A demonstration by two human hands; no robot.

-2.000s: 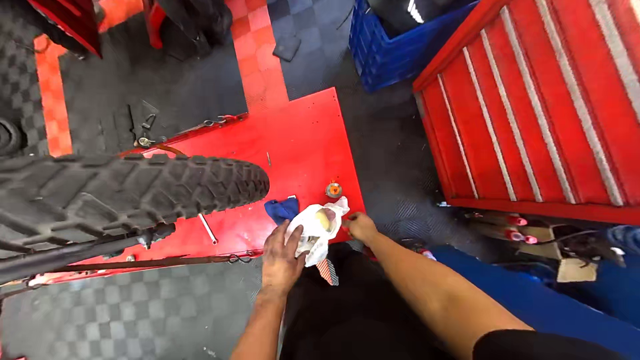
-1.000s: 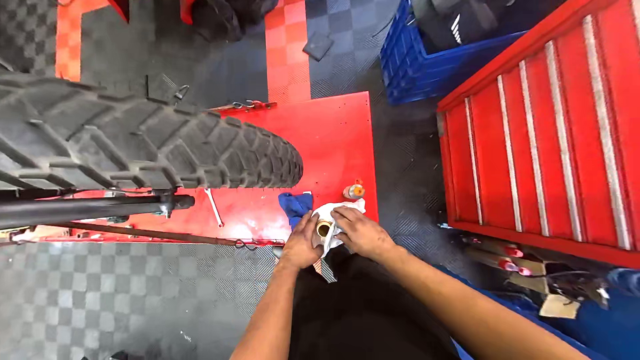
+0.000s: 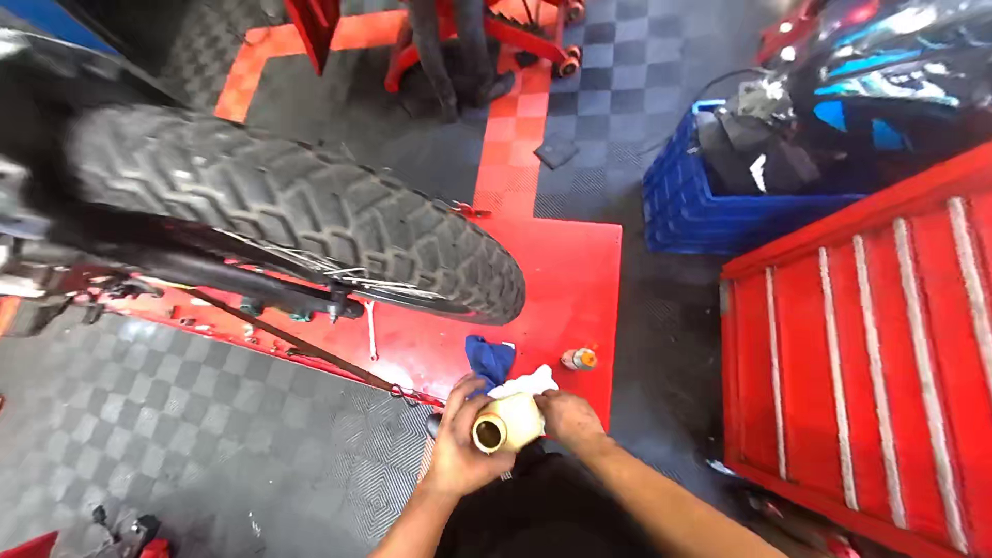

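Note:
My left hand (image 3: 465, 446) grips a pale yellow plastic reservoir (image 3: 518, 418) from its left side. The open round neck of the reservoir faces up toward me and looks dark inside. At its right, my right hand (image 3: 570, 418) holds a white cloth (image 3: 535, 382) against the body. A blue cloth (image 3: 488, 358) lies on the red lift platform (image 3: 577, 271) just beyond my left hand. Right of it stands a small bottle with an orange cap (image 3: 580, 359). A wrench (image 3: 372, 329) lies farther left on the platform.
A knobby motorcycle tire (image 3: 349, 217) reaches over the platform from the left, with a strap (image 3: 310, 347) below it. On the right stand a red tool cabinet (image 3: 845, 364) and a blue crate (image 3: 690, 209) of dark parts. A person's legs (image 3: 449, 54) show at the top.
The reservoir has tilted so its neck points toward me, and my right hand has shifted from over it to its right side. The view has swung, showing more of the wheel and crate.

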